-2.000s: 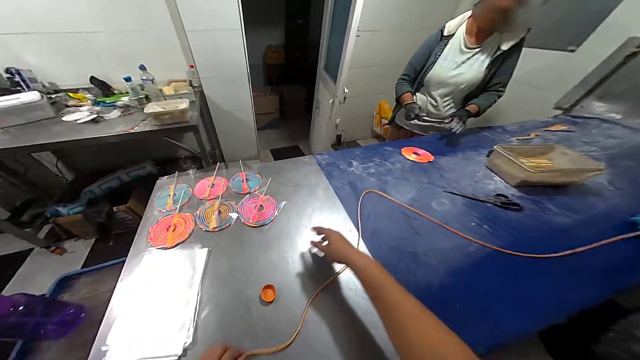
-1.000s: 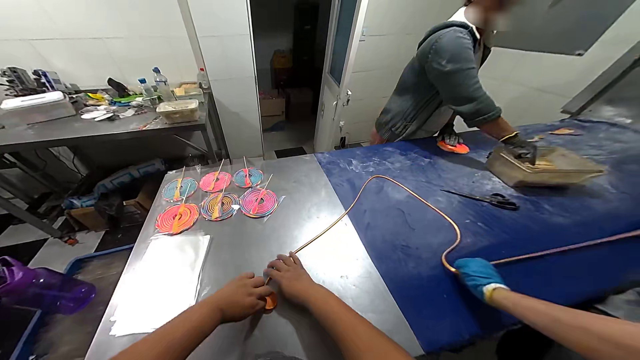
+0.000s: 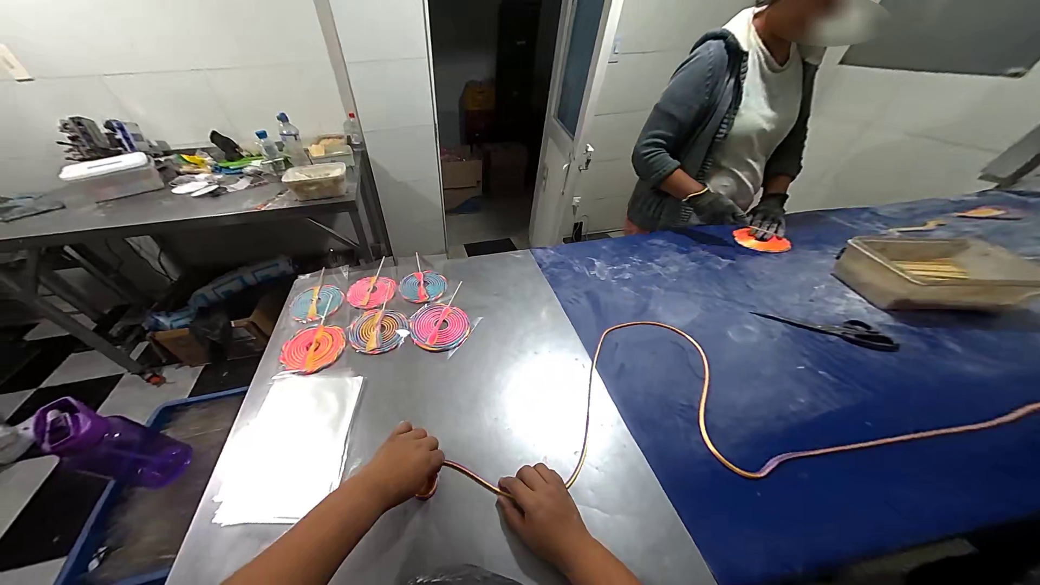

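My left hand (image 3: 406,465) grips the end of a long thin candy rope (image 3: 705,390) over a small orange coil (image 3: 426,487) on the steel table. A short way to the right, my right hand (image 3: 536,508) has its fingers on the same rope. From there the rope bends across the blue table cover and leaves the view at the right. Several flat spiral lollipops (image 3: 439,327) with sticks, in pink, orange and blue, lie in clear wrappers beyond my hands. A stack of clear plastic bags (image 3: 292,455) is left of my left hand.
Black-handled scissors (image 3: 853,331) and a plastic tub of sticks (image 3: 934,284) rest on the blue cover (image 3: 780,390). Across the table a gloved co-worker (image 3: 731,138) handles an orange spiral lollipop (image 3: 761,240). A purple bottle (image 3: 114,443) is at the far left.
My right hand has moved right along the rope, away from my left hand. The blue-gloved hand at the right has gone from view. The co-worker's hand has left the tub for the orange lollipop.
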